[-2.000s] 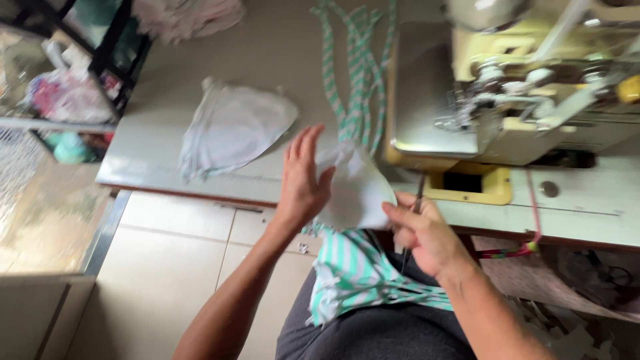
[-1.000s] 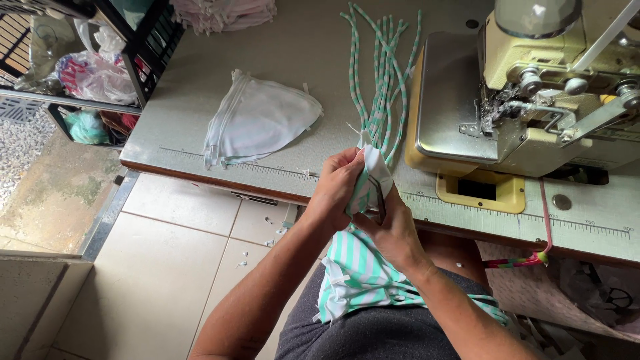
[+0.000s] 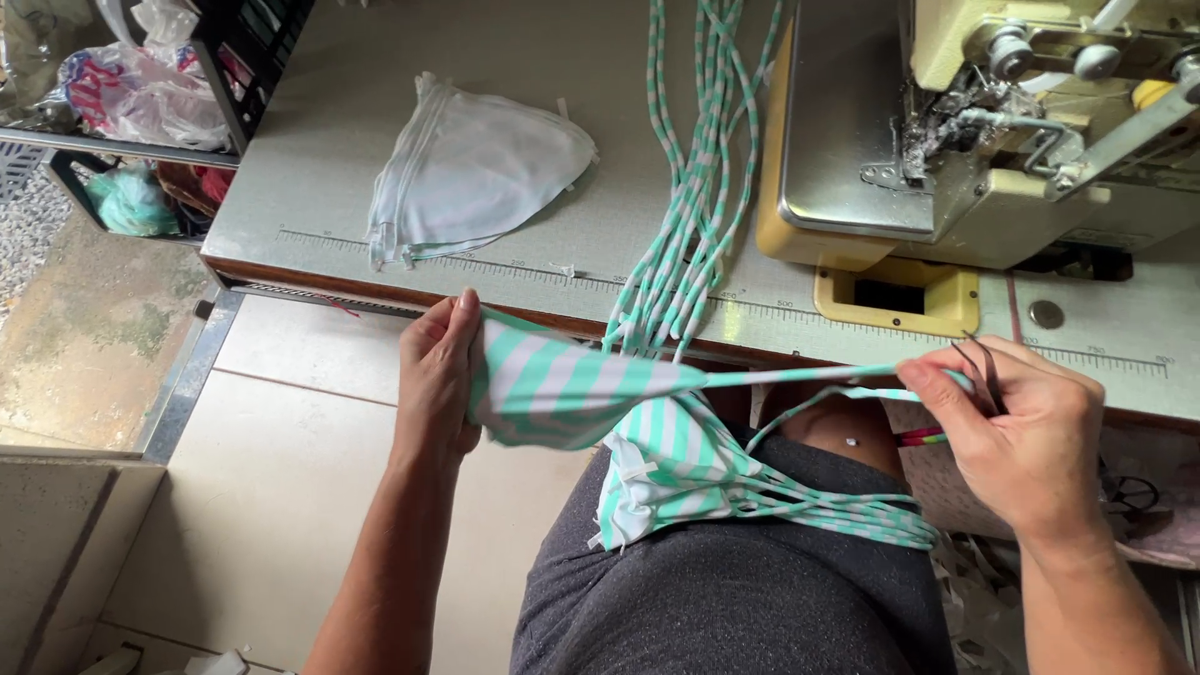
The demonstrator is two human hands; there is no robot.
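Observation:
A green-and-white striped fabric triangle (image 3: 572,380) with a thin striped cord stretches between my hands, in front of the table edge. My left hand (image 3: 441,375) grips its wide end. My right hand (image 3: 1008,431) pinches the cord and also holds a small dark tool, probably thread snips (image 3: 986,370), mostly hidden by the fingers. On my lap lie more striped triangles (image 3: 670,469) with their cords trailing right. A bundle of striped cords (image 3: 698,197) hangs over the table edge. White fabric triangles (image 3: 487,169) lie stacked on the table.
A sewing machine (image 3: 1050,159), apparently an overlock, stands on the right of the table (image 3: 337,159), whose front edge bears a printed ruler. A black crate (image 3: 220,94) with plastic bags stands at the left. Tiled floor shows below.
The piece that was bunched between my hands is now stretched out with its striped side showing. My hands have moved apart, the left one leftward and the right one rightward.

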